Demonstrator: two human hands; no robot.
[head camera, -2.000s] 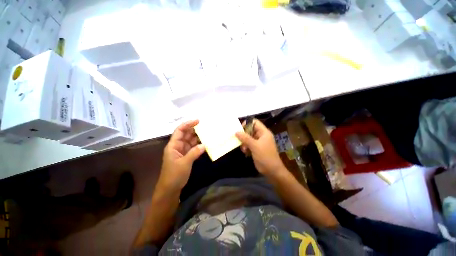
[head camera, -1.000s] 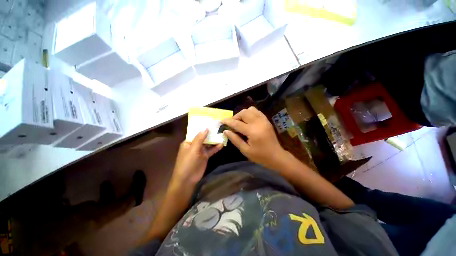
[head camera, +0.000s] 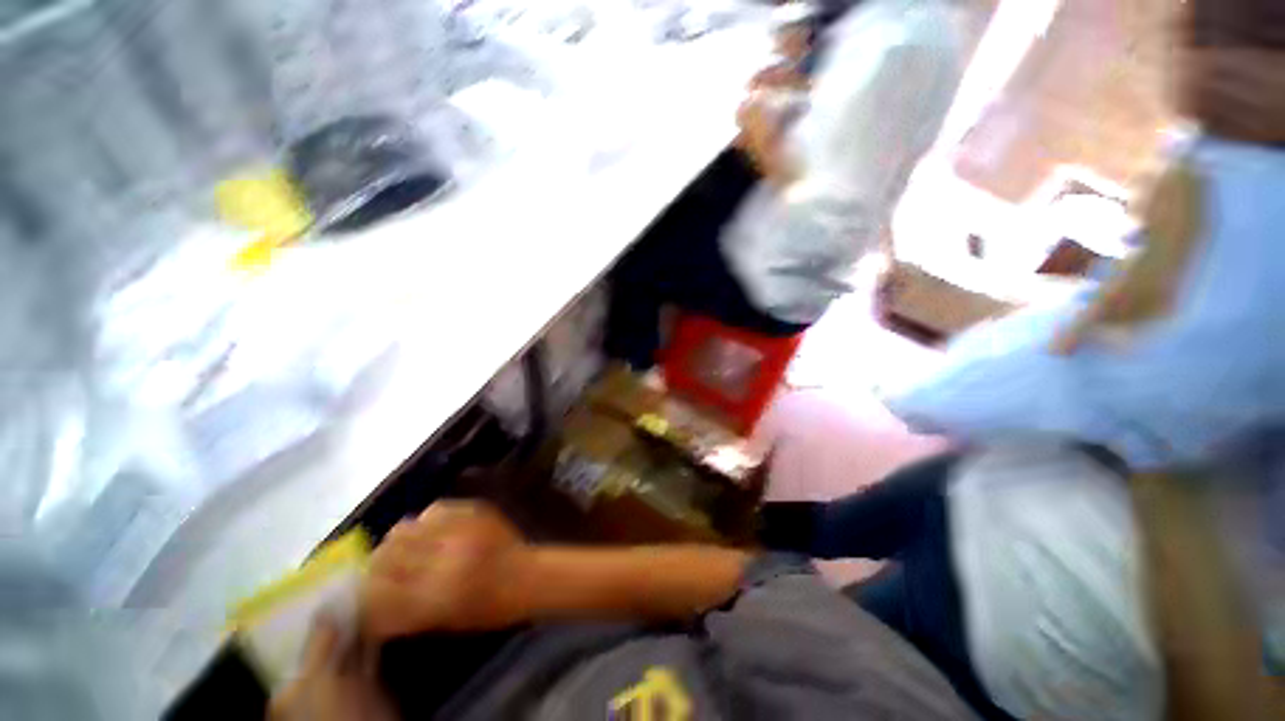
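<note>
The view is blurred. A small flat white piece with a bright yellow edge (head camera: 292, 616) is at the lower left, just off the table's front edge. My left hand (head camera: 333, 679), partly cut off by the bottom of the picture, holds it from below with fingers over its white face. My right hand (head camera: 444, 571) is curled against the piece's right side; its fingertips are hidden or blurred, so I cannot tell whether it grips anything.
The white table (head camera: 465, 303) runs diagonally, with a black plastic bundle (head camera: 369, 176) and yellow card (head camera: 264, 214). Below are an open brown carton (head camera: 641, 458) and red crate (head camera: 726, 369). One person in pale sleeves (head camera: 867, 141) and another in light blue (head camera: 1198, 324) are at the right.
The view has swung right, bringing two people into sight and the white boxes out of clear view. My hands and the white-and-yellow piece now appear lower left.
</note>
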